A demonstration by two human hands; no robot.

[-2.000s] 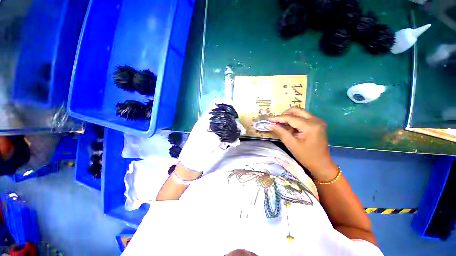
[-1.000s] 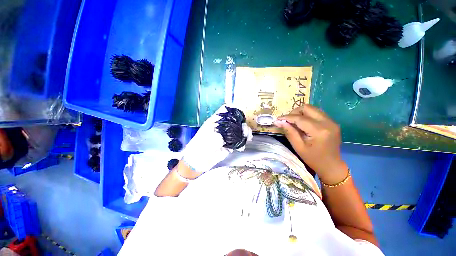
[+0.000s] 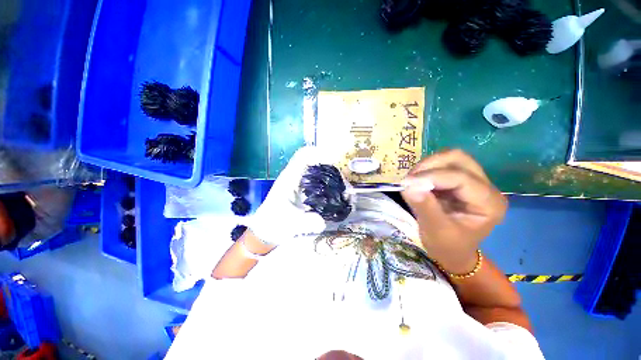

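Note:
A black spiky head [image 3: 325, 191] is held in my left hand [image 3: 287, 204], which wears a white glove, over my lap at the bench edge. My bare right hand [image 3: 453, 204] grips a thin pale stick [image 3: 379, 188] between its fingertips. The stick points left and its far end is at the right side of the head; whether it touches is hard to tell. A small white oval dish [image 3: 364, 166] lies on the tan cardboard sheet [image 3: 393, 119] just above the stick.
Two white squeeze bottles [image 3: 509, 111] lie on the green bench [image 3: 450, 169], one by a pile of black heads [image 3: 485, 24]. A blue tote [image 3: 200, 126] with black heads stands at left. Lower blue totes [image 3: 156, 242] hold heads and white liner [image 3: 193, 253].
My right hand has moved away from the dish, and the stick, earlier at the dish, now reaches across to the head. The left hand still holds the head. The view has shifted slightly.

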